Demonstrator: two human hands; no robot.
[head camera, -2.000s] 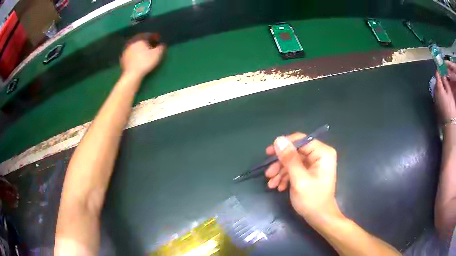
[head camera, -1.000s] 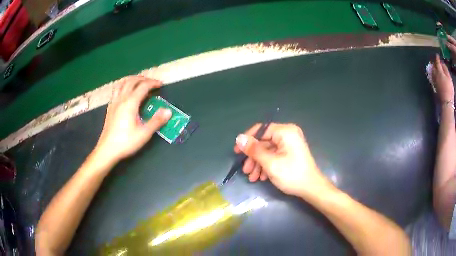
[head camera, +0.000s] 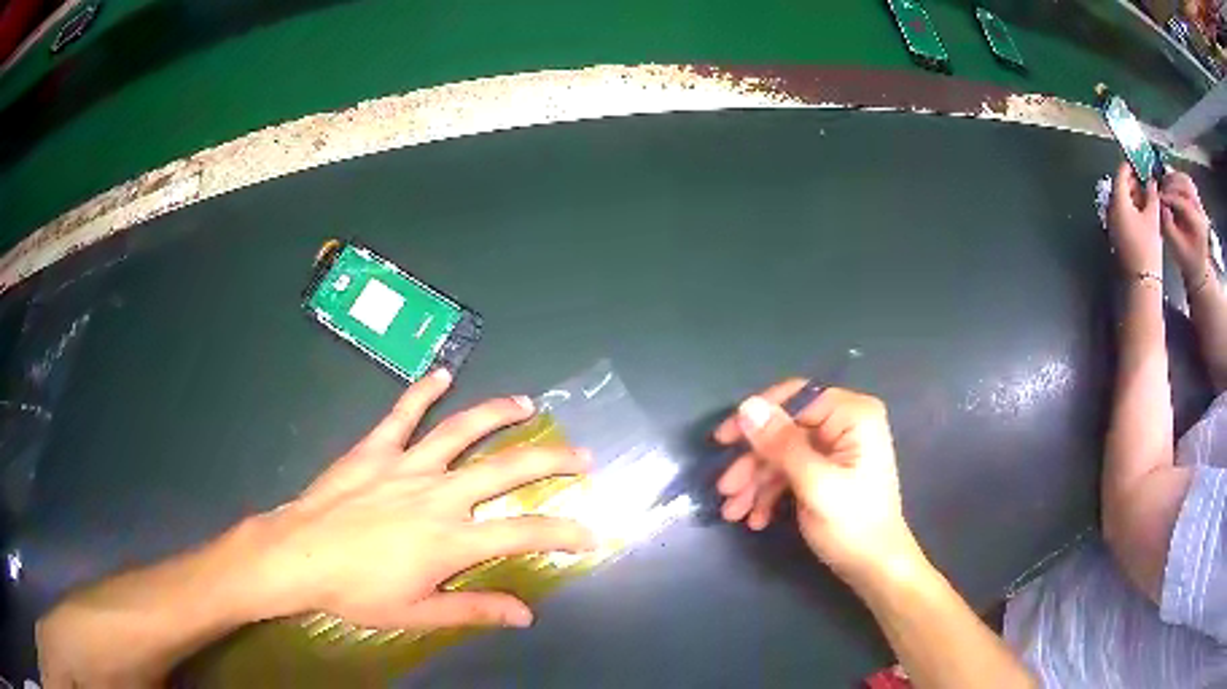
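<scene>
A phone assembly (head camera: 392, 312) with a green board and a white square lies on the dark green mat, tilted, its black end towards me. My left hand (head camera: 417, 518) lies flat with spread fingers on the yellow tape sheet (head camera: 538, 438) and its clear backing (head camera: 612, 431); one fingertip is at the phone's black lower end. My right hand (head camera: 814, 464) is to the right of the sheet, fingers bent around the thin dark tweezers (head camera: 807, 397). The tweezers' tips are blurred near the glare on the backing.
Beyond the pale worn edge strip (head camera: 404, 128) is the green conveyor (head camera: 538, 34), carrying phones (head camera: 919, 32) at the upper right and one at the upper left. At the right, another person's hands (head camera: 1144, 215) hold a phone unit (head camera: 1130, 135).
My left hand reached to the conveyor, brought a phone onto the mat, released its grip and moved down onto the tape sheet. My right hand moved left, then back right, with the tweezers.
</scene>
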